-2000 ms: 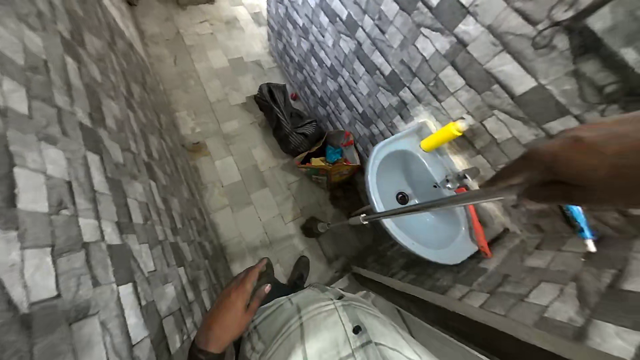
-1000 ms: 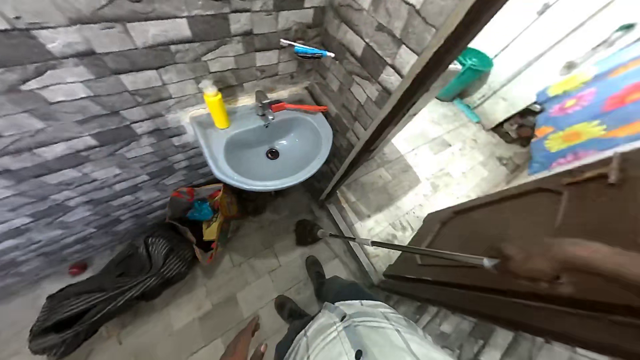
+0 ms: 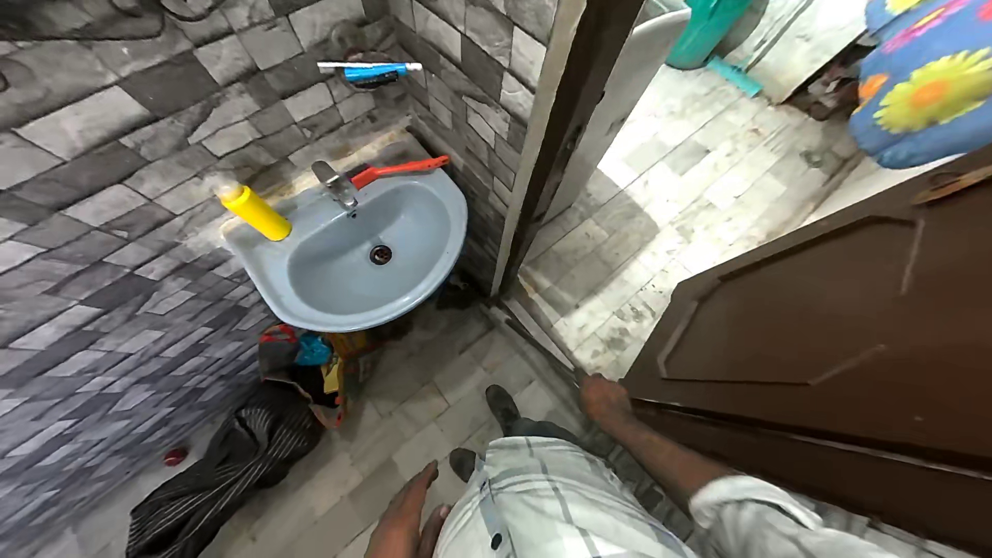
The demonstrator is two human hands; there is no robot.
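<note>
My left hand [image 3: 407, 515] is low in the view beside my checked shirt, fingers extended and holding nothing visible. My right hand [image 3: 607, 399] is curled by the edge of the brown door [image 3: 798, 310], near the door sill; whether it grips the door edge or a rod end is unclear. The brush-ended rod is not clearly visible. A light blue washbasin [image 3: 364, 271] is on the wall, with a metal tap [image 3: 335, 184], a yellow bottle [image 3: 257, 213] and a red-handled brush [image 3: 399, 170] along its back rim.
Below the basin stands an open bag of items [image 3: 329, 380], beside a black striped cloth or bag [image 3: 232, 457]. A wall holder carries a toothbrush and a blue tube [image 3: 376, 72]. Past the door frame [image 3: 542, 147] are a green bucket [image 3: 705, 31] and flowered fabric [image 3: 930, 93].
My right hand held a long rod with a dark brush head in the earlier frames; it is now lower, nearer my body, and the rod no longer shows clearly. The view has turned towards the doorway.
</note>
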